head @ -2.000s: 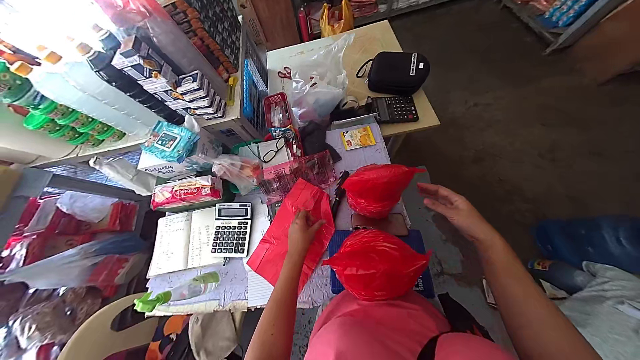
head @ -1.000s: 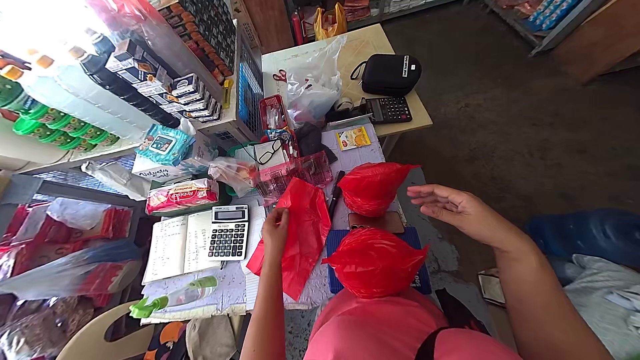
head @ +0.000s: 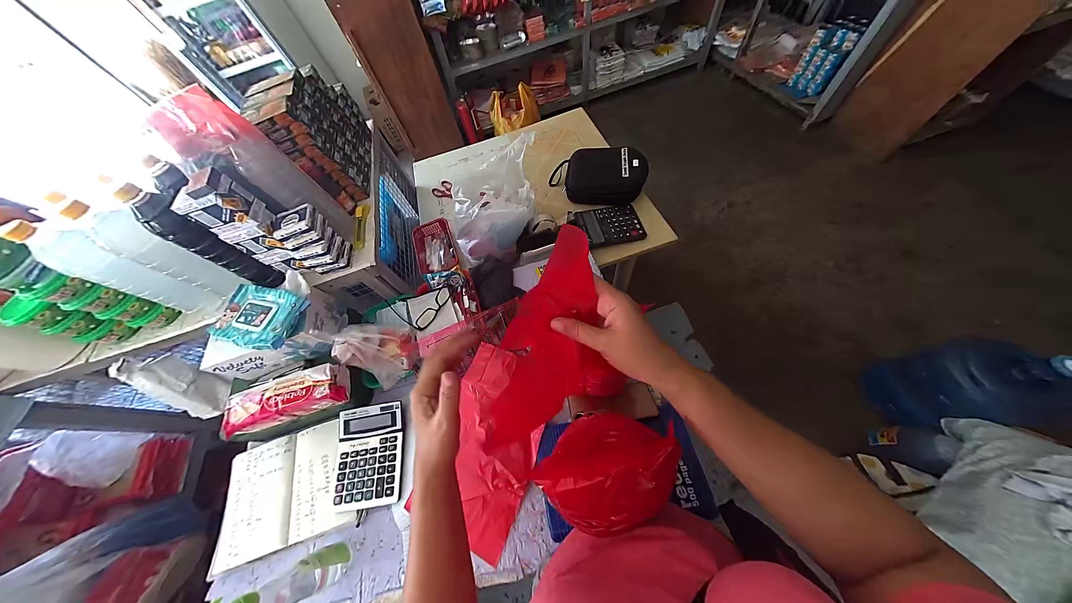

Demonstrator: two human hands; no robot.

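Note:
My right hand [head: 615, 335] grips a sheet-like red plastic bag [head: 536, 373], lifted above the cluttered table between my hands. Near the bag's left side is my left hand [head: 440, 389], its fingers blurred; whether they touch the plastic is unclear. More flat red plastic [head: 490, 452] lies under the lifted piece. Close to my body sits a filled red plastic bundle [head: 611, 473] on a blue book. Another red bundle [head: 605, 377] is mostly hidden behind the lifted bag and my right hand. A white calculator [head: 368, 456] rests on an open notebook [head: 285, 494] at the left.
Eyeglasses [head: 431, 310], a red basket [head: 435, 247] and a clear plastic bag [head: 494, 209] are beyond my hands. A black case [head: 607, 174] and a black calculator [head: 610, 224] lie at the back table's right edge. Bottles [head: 134, 251] stand at the left, a large blue container [head: 971, 389] at the right.
My right hand, empty before, has moved left and now holds a red plastic bag raised off the flat pile. My left hand was on the pile and is now beside it.

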